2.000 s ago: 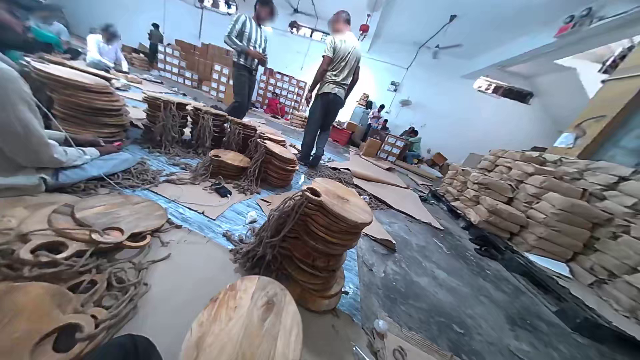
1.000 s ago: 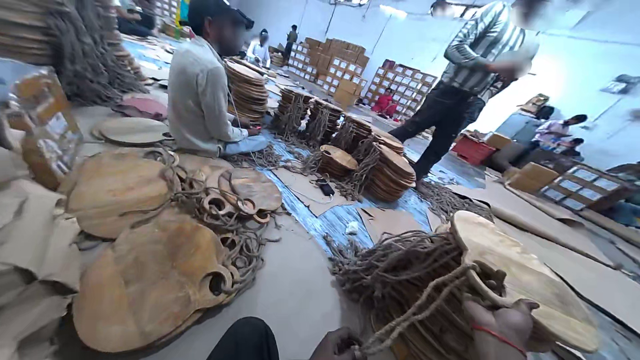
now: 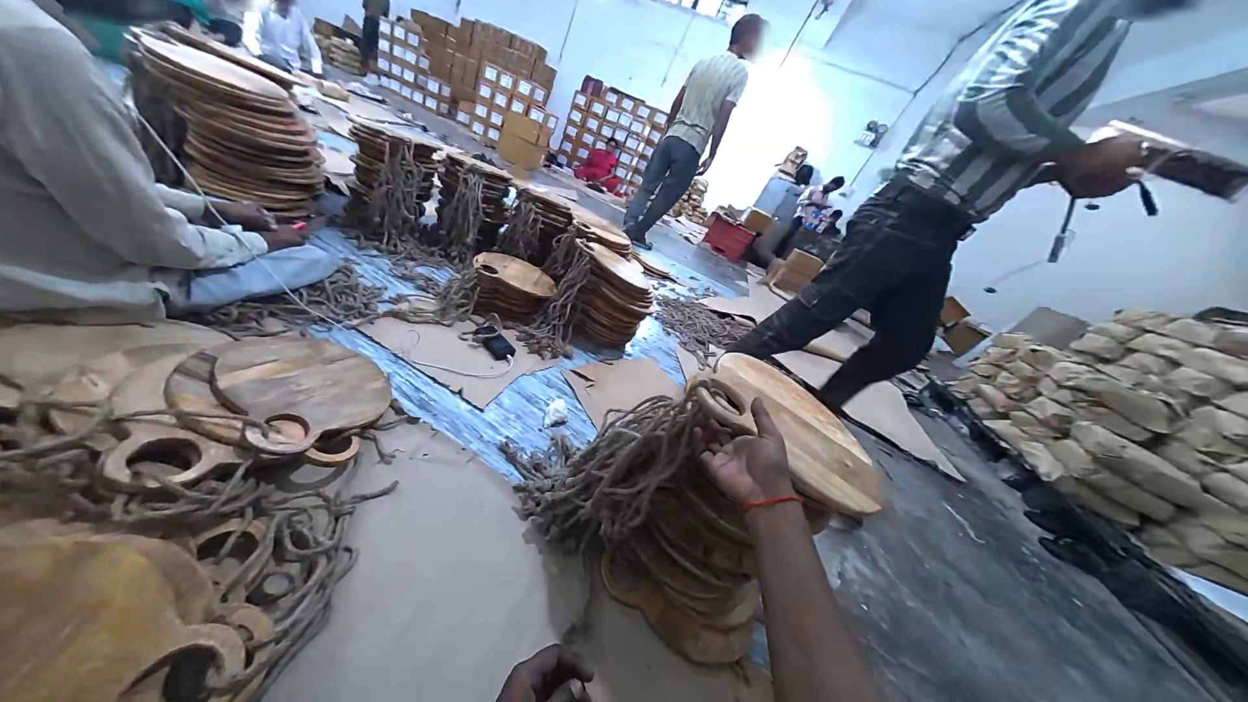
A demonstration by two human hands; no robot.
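A round wooden board with a ring handle (image 3: 799, 429) lies tilted on top of a stack of similar boards (image 3: 682, 595). My right hand (image 3: 751, 458), a red thread at its wrist, is at the handle, palm turned up and fingers spread; whether it touches the wood cannot be told. Brown ropes (image 3: 614, 468) hang from the handles on the stack's left side. Low in the view, my left hand (image 3: 548, 675) shows only partly, with curled fingers, left of the stack and apart from it; no rope is visible in it.
Loose roped boards (image 3: 302, 380) lie at the left beside a seated person (image 3: 88, 185). More board stacks (image 3: 614, 292) stand ahead. A person in a striped shirt (image 3: 975, 156) walks close behind my stack. Paper-wrapped bundles (image 3: 1131, 409) are piled at the right.
A second ago my left hand held rope from the stack; now that rope is out of it. My right hand's fingers have spread at the handle. The person in the striped shirt has come nearer.
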